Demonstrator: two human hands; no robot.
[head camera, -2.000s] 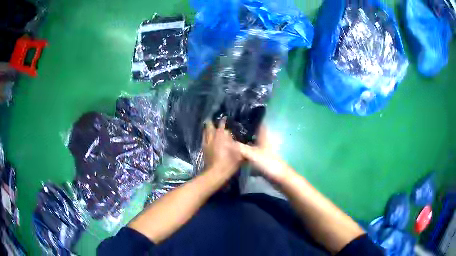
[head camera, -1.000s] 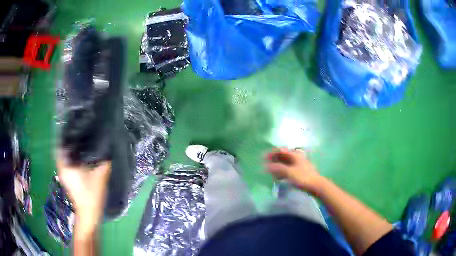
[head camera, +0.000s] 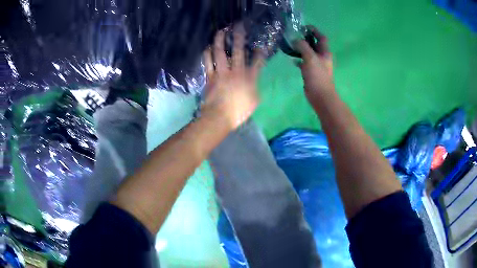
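Note:
Large polybagged garments (head camera: 172, 42), dark in shiny clear plastic, fill the upper left, cut off by the top edge; where one pack ends and another begins cannot be told. My left hand (head camera: 230, 89), blurred, lies on their near right side with fingers spread. My right hand (head camera: 316, 60) is closed at the right end, its fingers curled round a dark, plastic-covered edge. Its fingertips are partly hidden.
More polybagged garments (head camera: 57, 152) lie at the lower left beside my grey-trousered leg. A blue plastic sack (head camera: 314, 183) is behind my other leg. Tied blue bags (head camera: 418, 149), a red object (head camera: 439, 156) and a blue-framed rack (head camera: 463, 209) stand at the right.
The view has shifted over the dark packs. My left hand, earlier carrying a dark pack at the left, now lies on the packs; my right hand has moved up to their right end.

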